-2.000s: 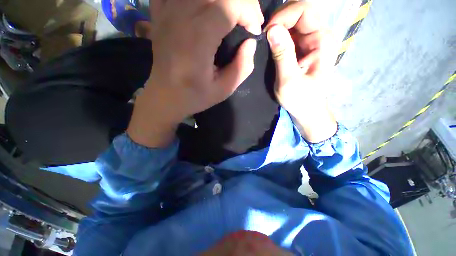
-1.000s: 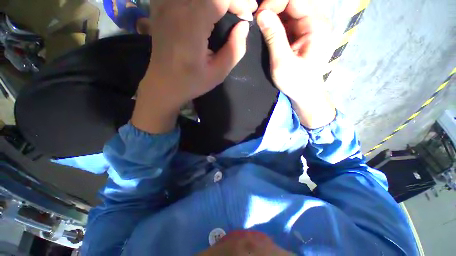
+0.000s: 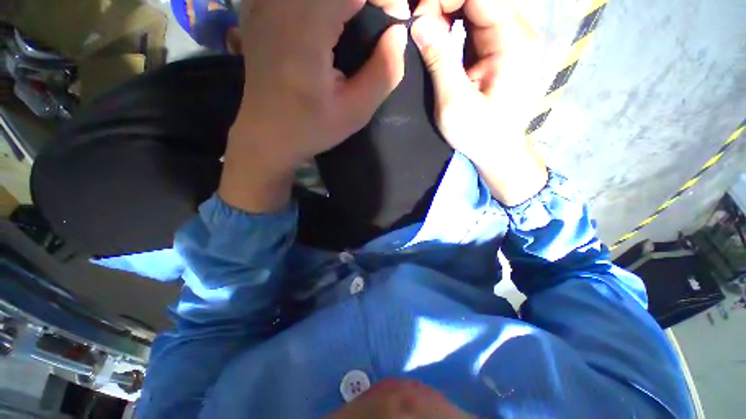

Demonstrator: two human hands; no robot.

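Black trousers (image 3: 384, 155) cover both thighs and the knee. My left hand (image 3: 307, 90) and my right hand (image 3: 474, 82) are bare and meet over the knee at the top of the picture, partly cut off by its edge. Thumbs and fingers of both hands are pinched together, fingertips nearly touching. A tiny dark bit, perhaps thread or a fold of the trouser cloth, shows between the fingertips (image 3: 411, 22); it is too small to tell which. The blue smock (image 3: 327, 327) with white buttons lies over the lap, its elastic cuffs at both wrists.
Grey floor (image 3: 646, 98) with yellow-black tape (image 3: 695, 184) lies at the right. A black box or crate (image 3: 675, 282) stands at lower right. Metal machine parts (image 3: 90, 360) are at lower left, cardboard (image 3: 110, 78) at upper left. A blue rounded object (image 3: 200, 23) is at the top.
Both hands have moved slightly up in the picture, towards its top edge, still pinched together. The view has shifted a little.
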